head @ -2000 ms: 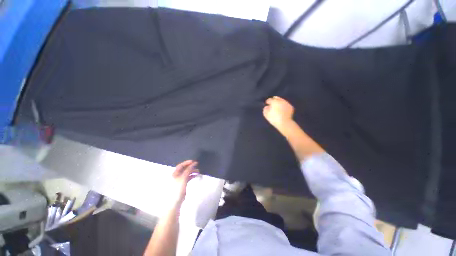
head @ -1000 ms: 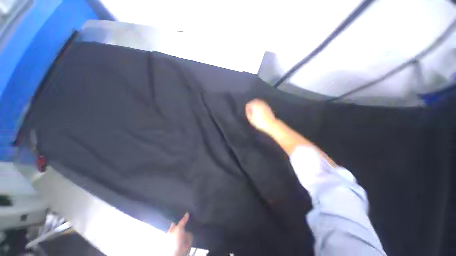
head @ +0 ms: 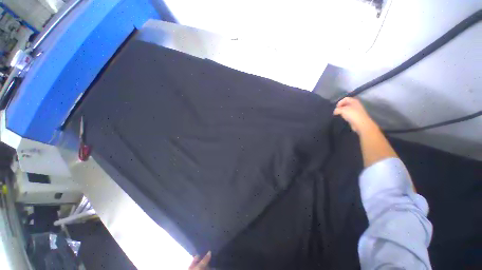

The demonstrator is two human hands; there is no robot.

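Observation:
A large black fabric (head: 211,132) covers most of the pale machine table (head: 124,211), with folds running across it. My right hand (head: 351,112) pinches the fabric's far edge near the table's far corner. My left hand (head: 201,262) is at the near edge of the fabric, cut off by the bottom of the picture; its fingertips touch the edge, but whether they pinch it is unclear. Scissors with red handles (head: 84,152) lie at the near left edge of the fabric, beside the machine.
The blue machine hood (head: 71,68) stands at the left, with the fabric's end at its dark slot. A white equipment box (head: 45,176) is below it. Dark cables or bars (head: 417,55) cross the pale area at the right. Dark items lie at the lower left.
My right hand has moved from over the middle of the fabric to its far edge and grips it. The view has turned, showing more of the blue hood. The folds have shifted.

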